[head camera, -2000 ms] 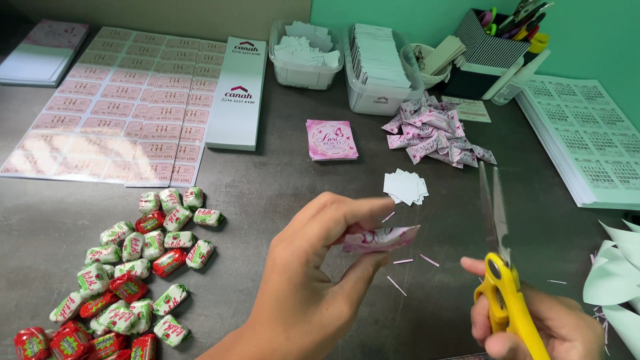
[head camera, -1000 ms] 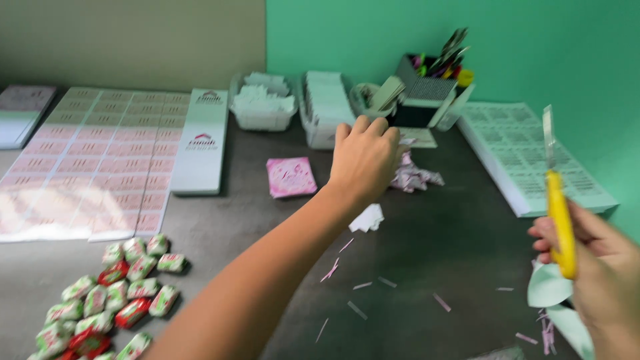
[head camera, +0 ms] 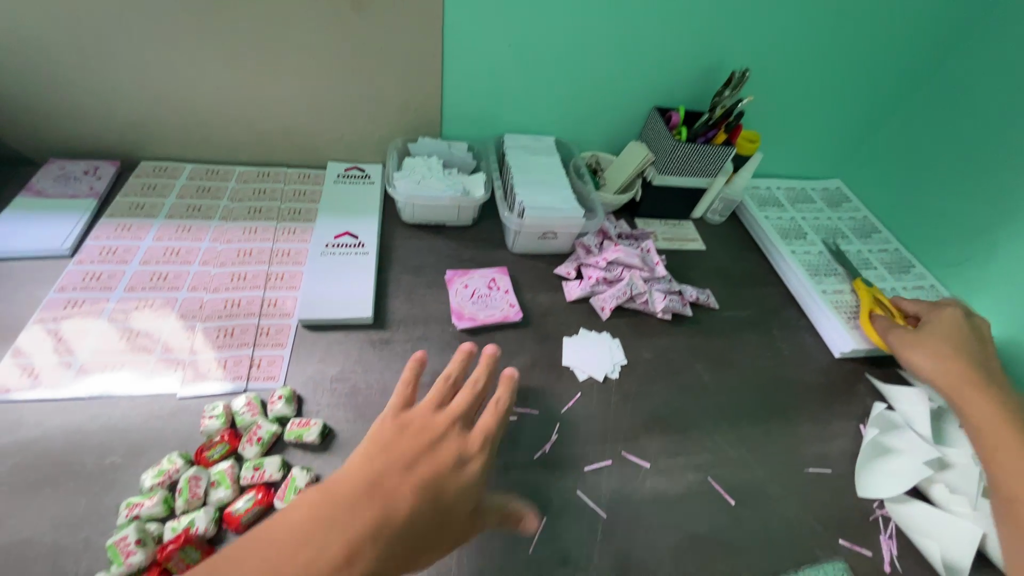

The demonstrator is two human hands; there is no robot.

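My left hand (head camera: pixel 444 448) hovers palm down with spread fingers over the dark table, holding nothing, between the wrapped candies (head camera: pixel 224 480) and scattered paper slivers (head camera: pixel 592 504). My right hand (head camera: pixel 936 336) has yellow-handled scissors (head camera: pixel 872 308) by the handles, over a stack of printed sheets (head camera: pixel 832 232); whether they touch the stack I cannot tell. Ahead of my left hand are a stack of pink printed square cards (head camera: pixel 482 298) and a small pile of white paper squares (head camera: pixel 594 355). Behind them lies a heap of pink-wrapped pieces (head camera: pixel 628 276).
Along the wall stand a plastic tub of paper pieces (head camera: pixel 440 210), a tub of upright cards (head camera: pixel 544 240), a small bowl (head camera: pixel 612 196) and a pen holder (head camera: pixel 688 152). Printed label sheets (head camera: pixel 160 280) and a long pad (head camera: pixel 340 280) lie left. White paper scraps (head camera: pixel 932 472) are at right.
Two seconds ago my left hand held a pink-wrapped piece; now it is empty, after reaching to the pink heap and coming back. My right hand has moved the scissors over the printed stack.
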